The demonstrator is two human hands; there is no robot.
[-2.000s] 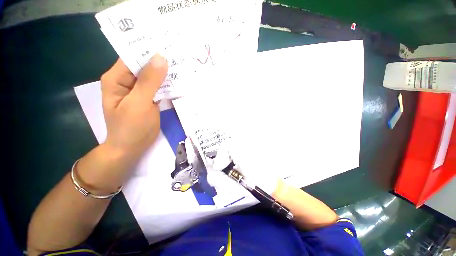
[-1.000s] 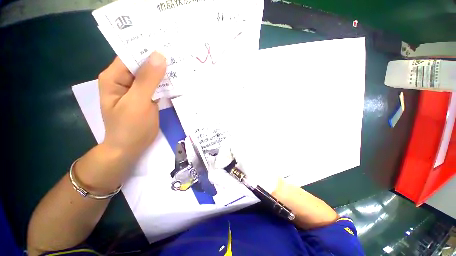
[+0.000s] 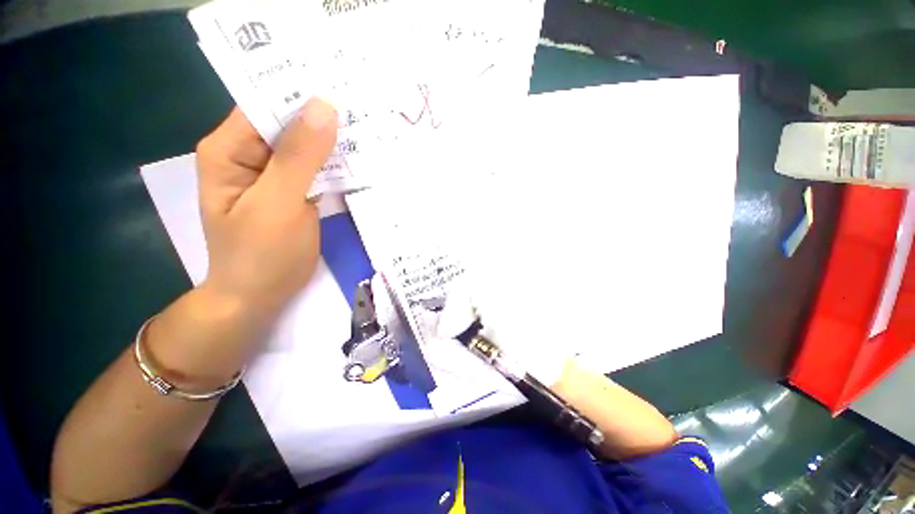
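My bare left hand (image 3: 266, 201), with a bracelet, grips the status card (image 3: 391, 80), a pale slip with a printed heading and red tick, thumb on top. My gloved right hand (image 3: 467, 336) is washed out against the white paper; its fingers hold a pen (image 3: 537, 392) with black barrel and silver parts. Below the card lies a printed record sheet (image 3: 426, 261). The clipboard (image 3: 346, 251) shows a blue edge and a silver metal clip (image 3: 371, 346). A large white work sheet (image 3: 642, 221) lies under it all.
At the right are a whitish bottle (image 3: 848, 153) with a printed label, a small blue-and-yellow item (image 3: 799, 223) and a red tote (image 3: 838, 311) with a pale liner. The dark green bench (image 3: 90, 261) surrounds the papers.
The status card has shifted slightly up and to the right. The pen's rear end has moved slightly right and down. The record sheet's lower edge shows more beside the clipboard clip.
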